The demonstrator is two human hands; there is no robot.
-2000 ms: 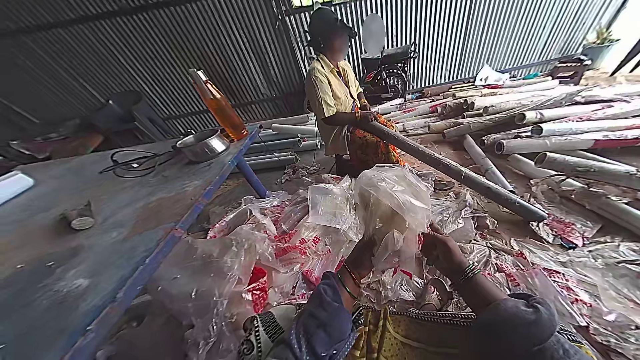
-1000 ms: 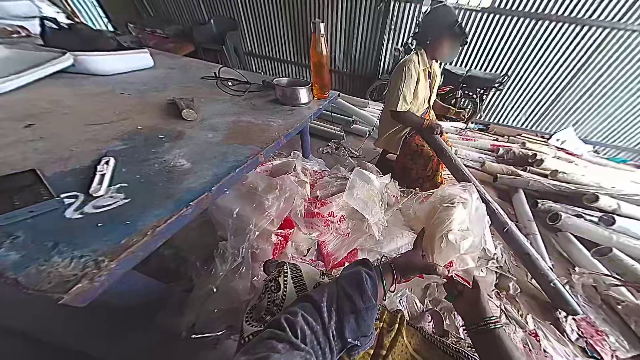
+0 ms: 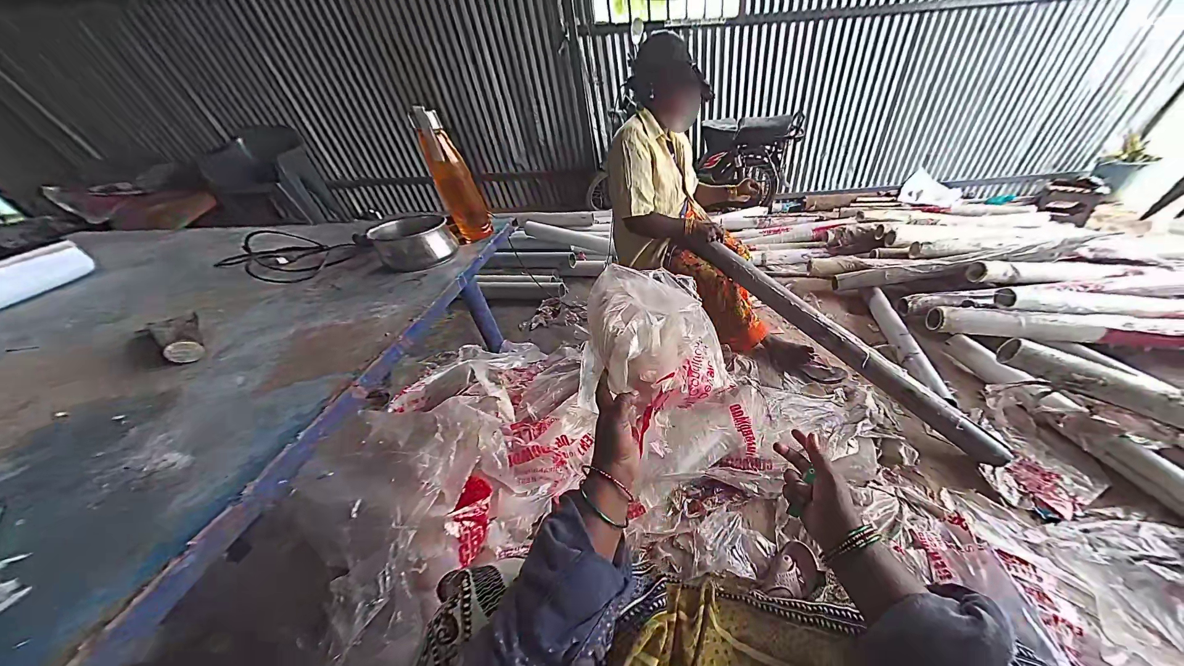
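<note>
My left hand (image 3: 616,433) grips the lower edge of a bunched clear plastic sheet (image 3: 647,324) with red printing, raised above the pile. To its right, my right hand (image 3: 814,481) is lifted apart from the sheet, fingers spread; something small and green shows at its fingers, and whether it is held I cannot tell. Crumpled printed plastic film (image 3: 546,453) lies in a heap around and below both hands. Bangles circle both wrists.
A blue-edged table (image 3: 277,462) at left bears a steel pot (image 3: 412,242), an orange bottle (image 3: 455,180), a cable and a short wooden piece. Ahead, a co-worker (image 3: 657,176) holds a long grey pipe (image 3: 851,356). Wrapped pipes (image 3: 1045,324) lie at right; a motorcycle (image 3: 754,153) stands behind.
My right hand has come away from the plastic and its fingers have spread. The left hand still holds the bunched sheet, now higher. The view has swung about.
</note>
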